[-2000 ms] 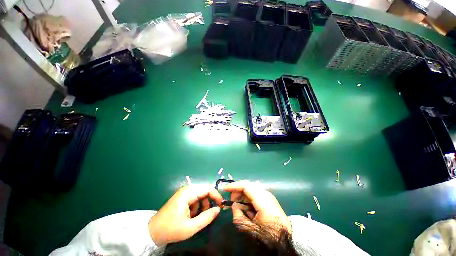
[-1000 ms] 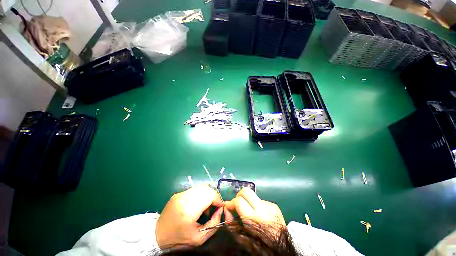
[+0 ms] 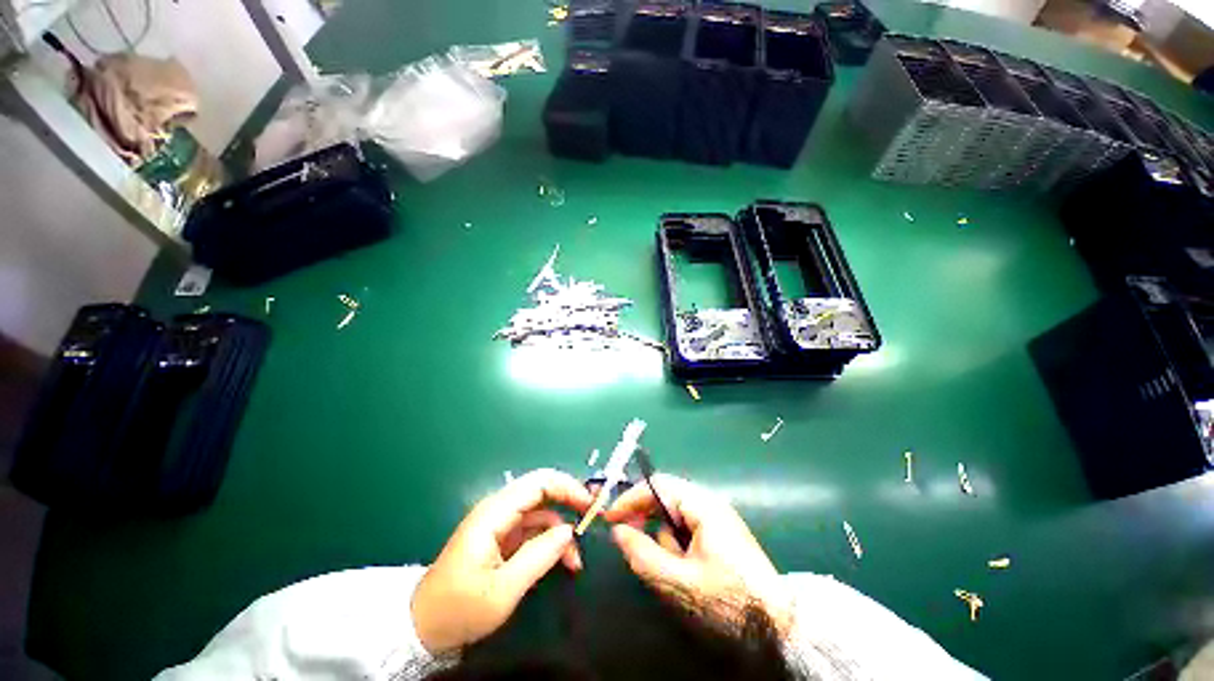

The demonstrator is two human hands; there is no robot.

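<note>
My left hand [image 3: 499,559] and my right hand [image 3: 699,548] are close together low in front of me. A pale strip [image 3: 619,459], whitish at the far end and yellowish at the near end, slants up between them, its near end at my left fingertips. A slim dark tool, seemingly tweezers [image 3: 660,492], is in my right hand, tip beside the strip. Part of a black frame [image 3: 606,487] shows behind my fingertips; most of it is hidden. The pile of pale strips [image 3: 570,317] lies mid-bench, left of two black frame stacks [image 3: 719,349].
More black frame stacks stand at the left edge [image 3: 200,399], the back [image 3: 719,100] and the right [image 3: 1118,386]. A row with ribbed grey sides [image 3: 952,144] is rear right. A black stack [image 3: 290,220] lies rear left by clear plastic bags [image 3: 433,113]. Scraps lie scattered on the green bench [image 3: 400,412].
The pale strip now stands up between my hands. The dark tool now shows at my right hand. The black frame, clearer a second ago, is mostly covered. My hands have moved slightly apart.
</note>
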